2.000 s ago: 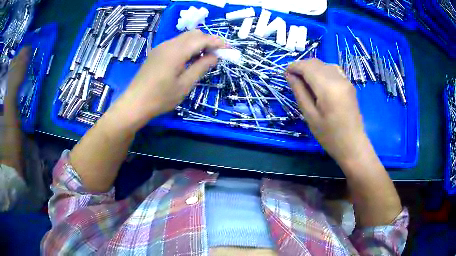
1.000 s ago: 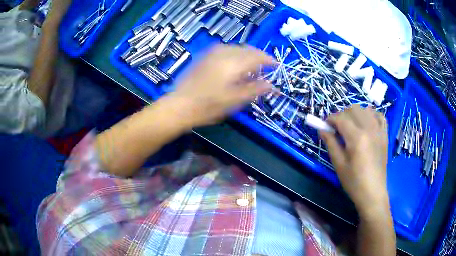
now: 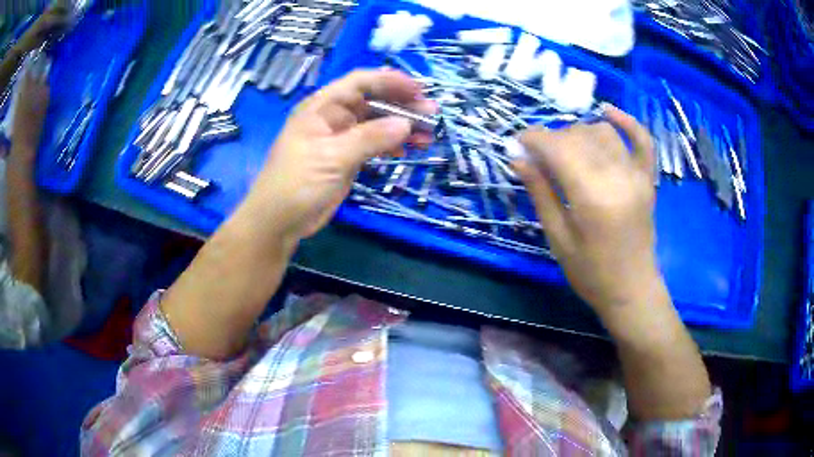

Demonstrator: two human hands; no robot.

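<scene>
My left hand is over the left part of the centre tray and holds a short silver metal tube between thumb and fingers, tilted down to the right. My right hand is over the tray's right part, thumb and fingertips pinched at a small white piece, mostly hidden by the fingers. The blue centre tray holds a tangled heap of thin rods with dark fittings. White plastic cylinders lie at its far edge.
The left tray holds many metal tubes. The right tray holds rod-and-tube units. A large white lid lies beyond the centre tray. Another person's arm and a blue tray are at left.
The view has turned back from its tilt. My left hand, blurred and near the left tray's edge before, now holds a tube. The white piece at my right fingertips shows less than before.
</scene>
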